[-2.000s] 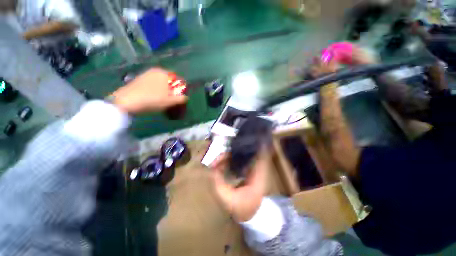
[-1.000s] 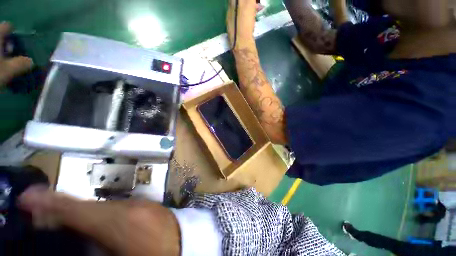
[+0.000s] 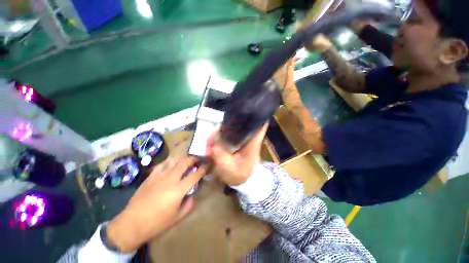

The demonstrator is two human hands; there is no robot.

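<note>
My right hand [image 3: 236, 160] grips the thick black electric screwdriver [image 3: 252, 110], blurred, its tip end pointing down-left over the cardboard mat [image 3: 205, 226]. My left hand [image 3: 157, 198] is beside it, back up, with fingers curled round a small dark housing [image 3: 193, 187]; the hand hides most of it, and contact with the driver tip cannot be told. Two round LED circuit boards sit at the mat's left edge, a rear one [image 3: 147, 144] and a nearer one [image 3: 122, 171]. Each has a white round end piece beside it.
The white screw feeder [image 3: 207, 128] stands behind the driver. An open box [image 3: 303, 167] with a dark rectangle inside is to its right. Black cylinders with pink lights [image 3: 31, 209] stand at left. A person in dark blue [image 3: 396, 144] works at right. The green conveyor [image 3: 128, 87] runs behind.
The view has swung back left from the feeder. My left hand, away over the belt two seconds ago, is now beside the driver on the mat, round a housing.
</note>
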